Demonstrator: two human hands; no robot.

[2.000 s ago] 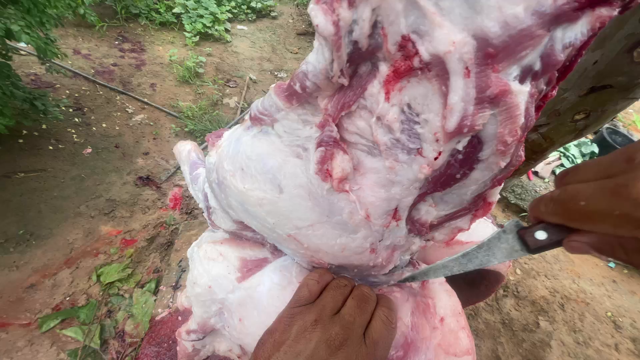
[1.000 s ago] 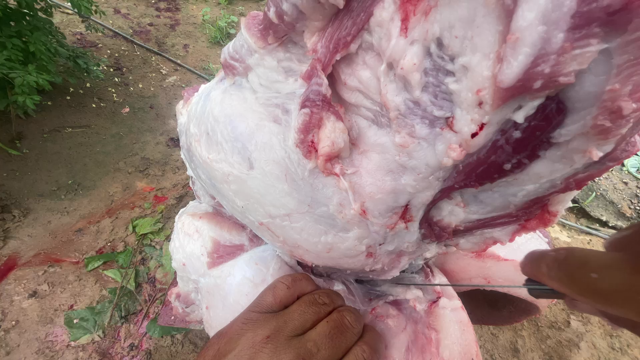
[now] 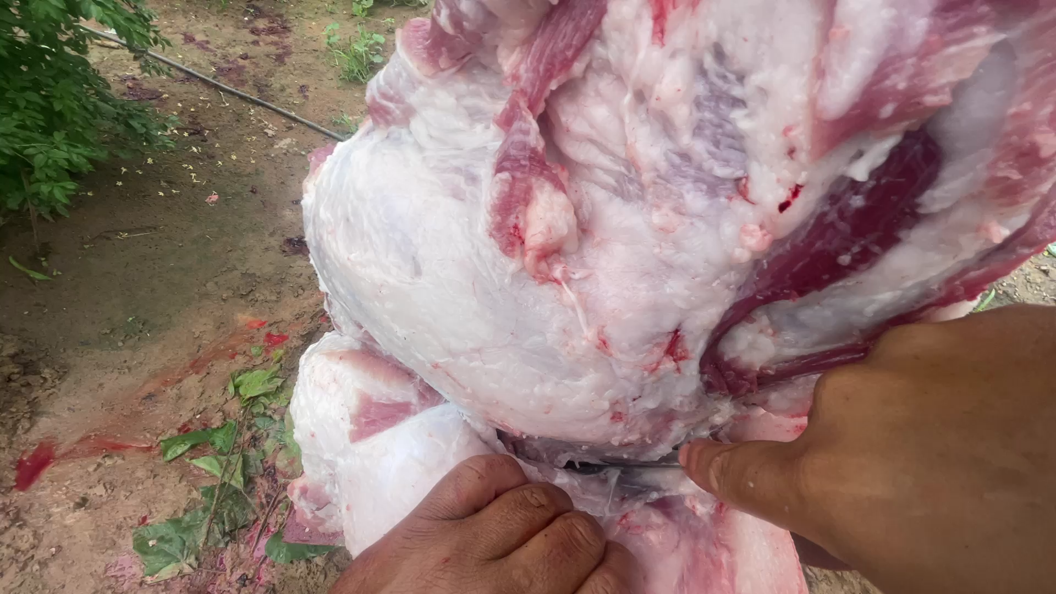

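A large skinned animal carcass point(image 3: 511, 289) fills the middle and right of the view, pale with fat and membrane over red muscle. Below its rounded bulk, my left hand point(image 3: 503, 536) is closed on the edge of a lower flap of hide or flesh point(image 3: 396, 462); its fingertips are hidden. At the lower right, my right hand point(image 3: 891, 445) holds a knife, whose handle is covered by the hand. Only a strip of the knife blade point(image 3: 627, 467) shows, lying in the gap between the bulk and the lower part.
Muddy ground point(image 3: 165, 280) with red blood stains point(image 3: 35, 464) lies to the left. Torn green leaves point(image 3: 198, 511) are at the lower left. A leafy bush point(image 3: 66, 107) stands at the upper left, beside a thin dark hose or cable point(image 3: 239, 95).
My right hand has moved left and inward with the knife, and the blade, plainly visible two seconds ago, is now mostly hidden in the gap. The view has moved closer to the carcass.
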